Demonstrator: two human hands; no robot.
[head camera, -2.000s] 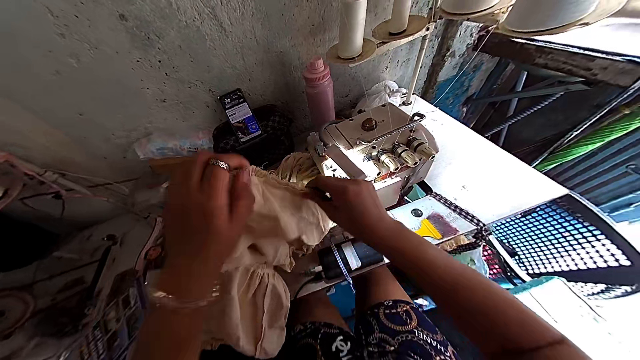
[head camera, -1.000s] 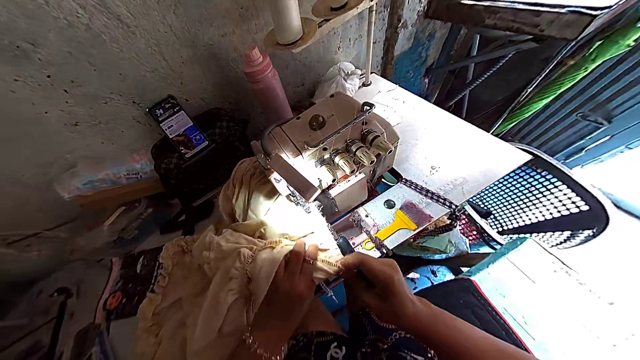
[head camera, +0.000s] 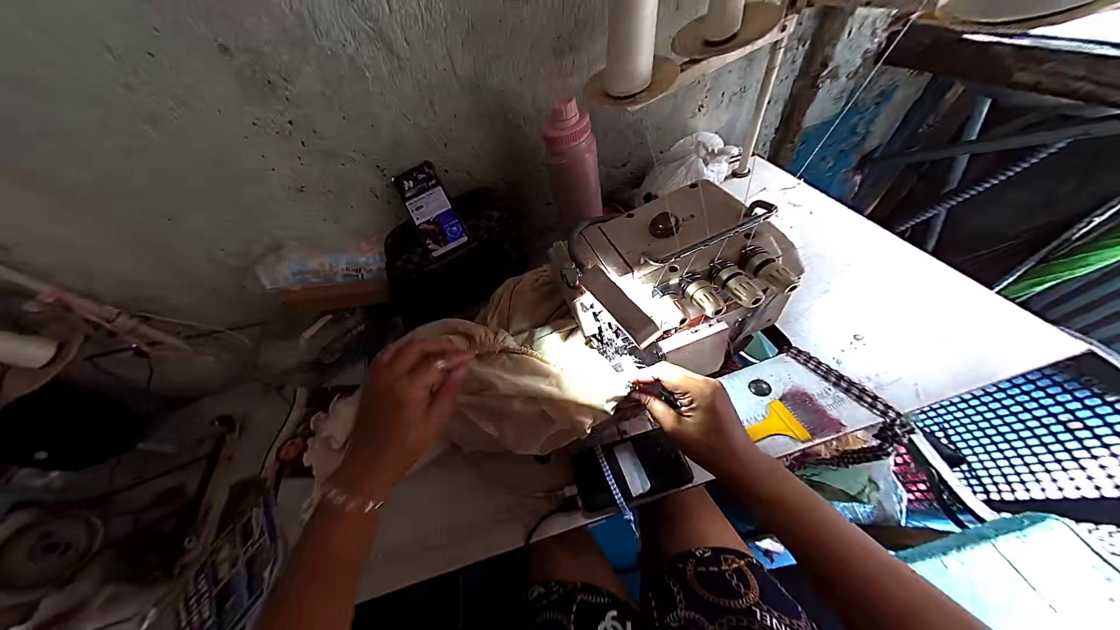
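A cream gathered cloth garment (head camera: 525, 394) lies bunched on the table at the front left of an overlock sewing machine (head camera: 691, 236), lit by the machine's lamp. My left hand (head camera: 407, 394), blurred, is over the garment's left part; whether its fingers grip the cloth is unclear. My right hand (head camera: 700, 416) is closed on a small dark tool (head camera: 658, 392), perhaps thread snips, at the garment's right edge just below the machine's needle area.
Cones of thread (head camera: 632, 52) stand above the machine. Behind are a pink bottle (head camera: 573, 162) and a phone (head camera: 431, 210) on a dark bag. A yellow scraper-like piece (head camera: 779, 423) lies right of my right hand; a dark box (head camera: 634, 472) sits below. A mesh chair back (head camera: 1032, 429) is at the right.
One second ago both hands were close together on the cloth edge; now my left hand is farther left, and a small dark tool shows in my right hand. The view has shifted.
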